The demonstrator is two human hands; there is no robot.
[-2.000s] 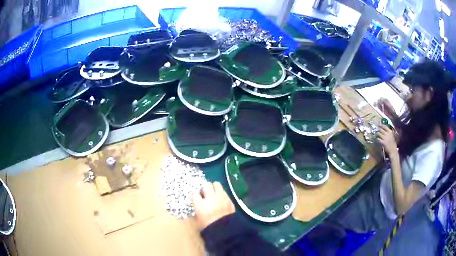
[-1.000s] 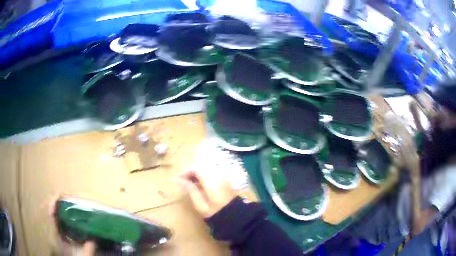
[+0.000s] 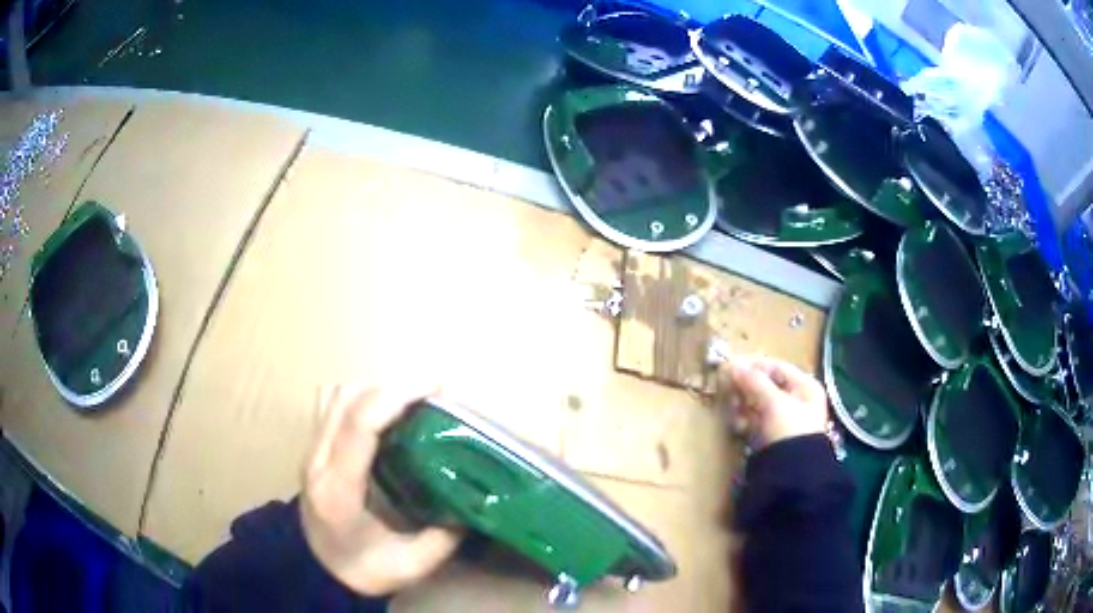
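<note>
My left hand (image 3: 360, 509) grips one end of a green housing (image 3: 521, 497), which is tilted with its glossy green outer side showing and silvery fittings at its lower edge. My right hand (image 3: 779, 401) is at the right edge of the brown pad (image 3: 653, 329), its fingertips closed on a silvery fitting (image 3: 719, 352). Another round silvery fitting (image 3: 692, 308) stands on the pad, and one more (image 3: 609, 304) lies at its left edge.
Stacked green housings (image 3: 881, 359) with pale rims overlap at the right. A single housing (image 3: 94, 305) lies on the cardboard cover (image 3: 396, 258) at the left. Tiny silvery bits (image 3: 34, 156) lie at the far left. A whitish clear bag (image 3: 965, 72) is at the upper right.
The view has swung left. My left hand has brought the green housing up and right over the cardboard. My right hand has moved from beside the glittering pile to the brown pad and holds a fitting.
</note>
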